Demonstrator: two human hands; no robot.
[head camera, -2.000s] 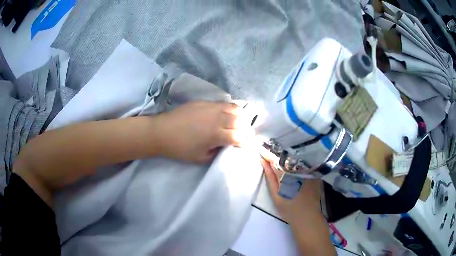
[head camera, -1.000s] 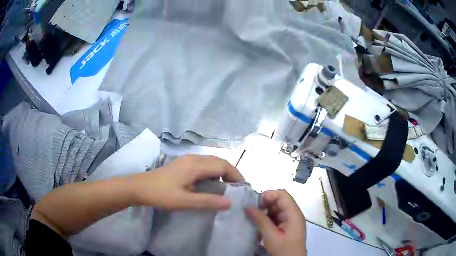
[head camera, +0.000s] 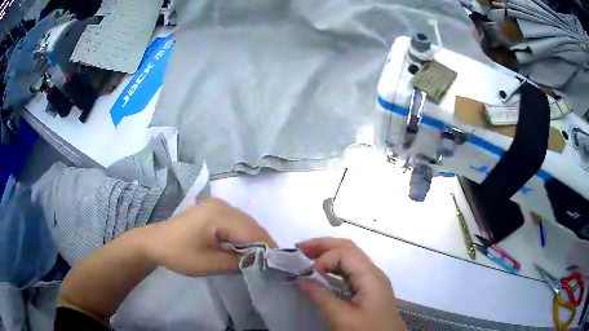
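My left hand (head camera: 194, 240) and my right hand (head camera: 352, 278) hold a grey garment piece (head camera: 274, 294) at the front, below the machine bed. Its layered, folded edge is pinched between the fingertips of both hands, with a pale fabric (head camera: 289, 261) showing between the grey layers. The left fingertips are partly hidden by the fold. The white sewing machine head (head camera: 403, 97) stands to the right and beyond my hands, its lamp lighting the needle plate (head camera: 387, 194). The held edge is apart from the needle.
Grey fabric (head camera: 258, 84) spreads behind the bed. A stack of cut pieces (head camera: 110, 207) lies left. At right are a thin gold-yellow tool (head camera: 462, 226), pink and blue snips (head camera: 498, 253), a blue stick (head camera: 541, 233), scissors (head camera: 563, 300) and a dark flat object (head camera: 494, 210).
The work has come away from the needle towards me. My hands have turned up the layered edge and opened it, showing the pale fabric. The view has shifted too.
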